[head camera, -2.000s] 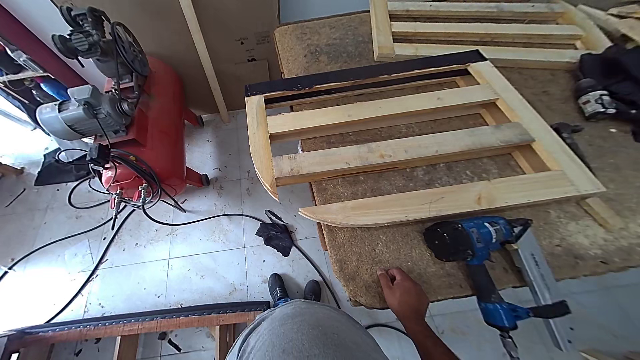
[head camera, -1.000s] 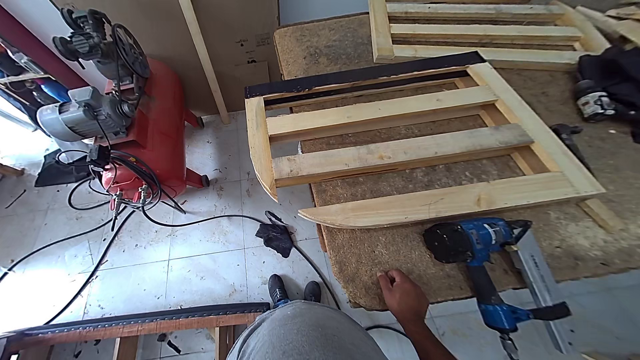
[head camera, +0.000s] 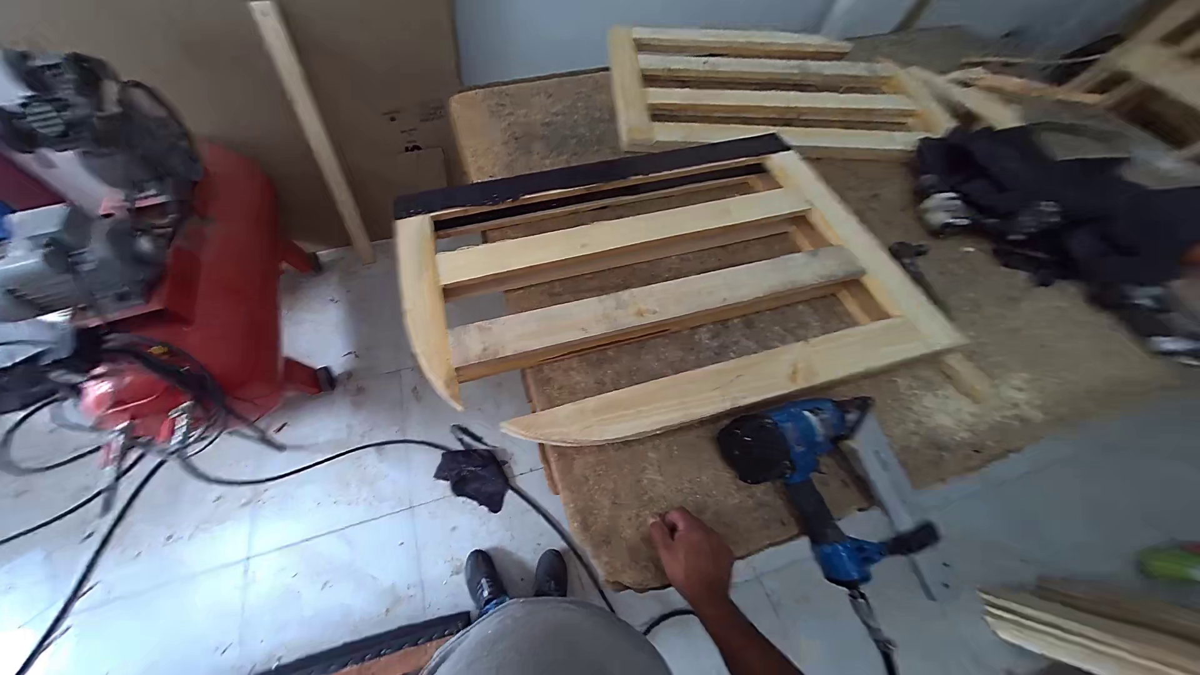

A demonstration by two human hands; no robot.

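Observation:
My right hand (head camera: 694, 555) rests at the near edge of the worn work table (head camera: 609, 506), fingers curled; whether anything is in it cannot be told. Right of it a blue pneumatic nailer (head camera: 806, 445) lies on the table, its hose hanging over the edge. Beyond both lies a slatted wooden frame (head camera: 656, 291) with a black strip (head camera: 600, 173) along its far side. Its left end overhangs the table, and a curved tip of the near slat (head camera: 712, 380) stands apart from the end piece. My left hand is not in view.
A red air compressor (head camera: 230, 291) stands at left, with hoses across the tiled floor and a dark cloth (head camera: 476, 478) there. A second slatted frame (head camera: 769, 94), a hammer (head camera: 914, 262) and dark fabric (head camera: 1078, 206) lie on the table. Wood strips (head camera: 1097, 623) show at lower right.
The view has shifted to the right, bringing wood strips at the lower right into sight. My right hand, the nailer and the frame keep their places.

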